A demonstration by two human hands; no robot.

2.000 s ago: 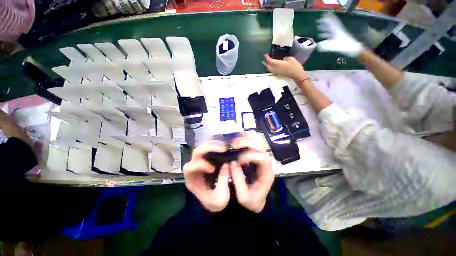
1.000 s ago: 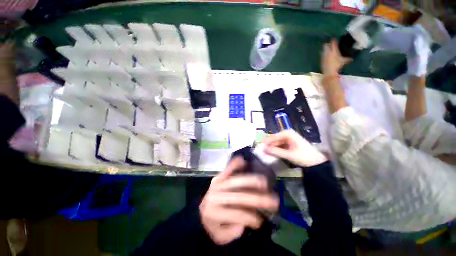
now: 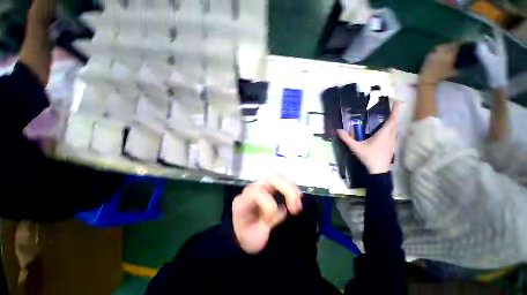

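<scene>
My right hand point(image 3: 375, 148) is over the black flat carton blanks point(image 3: 352, 164) on the bench, its thumb at their left and its fingers at their right, gripping a blank. A blue-and-red picture shows between thumb and fingers. My left hand point(image 3: 264, 212) is blurred, in front of the bench edge, with curled fingers, a gap between them and no box visible in it. Formed open boxes point(image 3: 156, 144) with white insides and raised lids stand in close rows at left. A white card point(image 3: 293, 145) lies on the bench between the hands.
The bench covering has a blue printed block point(image 3: 292, 103). A wrapped item point(image 3: 373, 37) and a dark box point(image 3: 341, 34) stand on the green belt point(image 3: 294, 29). A neighbour's sleeve point(image 3: 445, 167) is close at right. Another person's arm is at far left. A blue stool point(image 3: 124, 201) is below.
The dark box has left my left hand, which has moved slightly down the bench front. My right hand has moved right onto the blanks. The view has shifted, and a dark box now shows on the belt.
</scene>
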